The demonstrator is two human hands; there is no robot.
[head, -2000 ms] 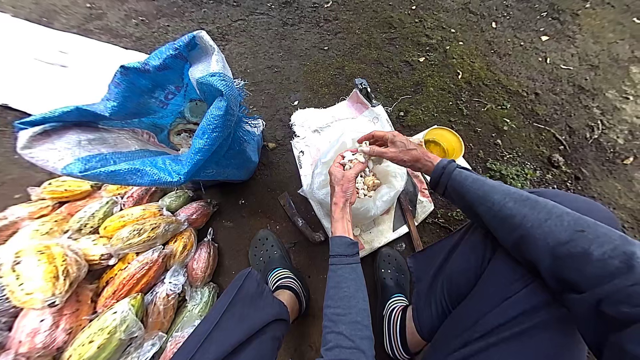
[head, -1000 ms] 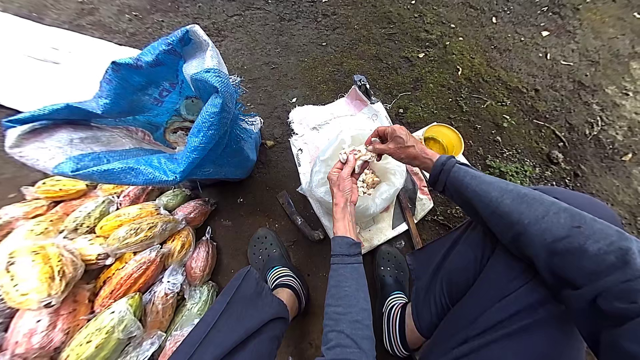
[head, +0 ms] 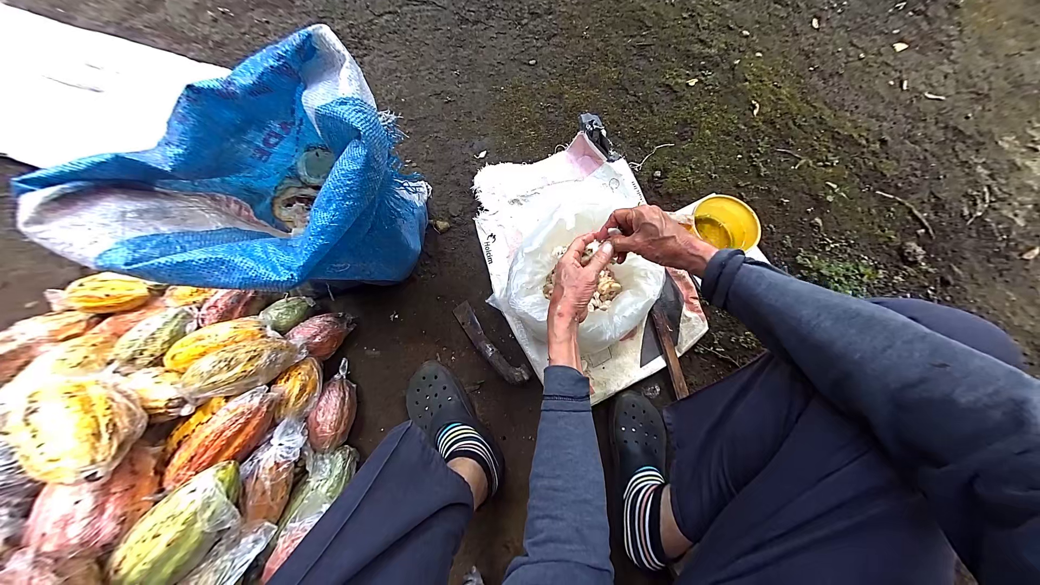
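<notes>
My left hand (head: 575, 280) and my right hand (head: 650, 236) meet over a white plastic bag (head: 532, 284) that stands wide at the top. Pale cocoa beans (head: 605, 292) lie inside it. Between the fingertips of both hands are small whitish pieces, probably cocoa beans; the right fingers partly cover them. Under the bag is a white woven sack (head: 520, 191) laid flat. A blade with a wooden handle (head: 669, 349) lies at its right edge, partly hidden by the bag. Behind my right wrist stands a yellow plastic container (head: 735, 219).
Cocoa pods in clear plastic (head: 219, 435) are heaped at the left. A blue and white woven sack (head: 366, 195) stands behind them, with pieces of husk inside. A dark curved tool or strip (head: 490, 345) lies on the soil between my left shoe (head: 439, 398) and the flat sack.
The cluster of pale beans in my left fingers looks smaller than before. Both hands remain together over the bag.
</notes>
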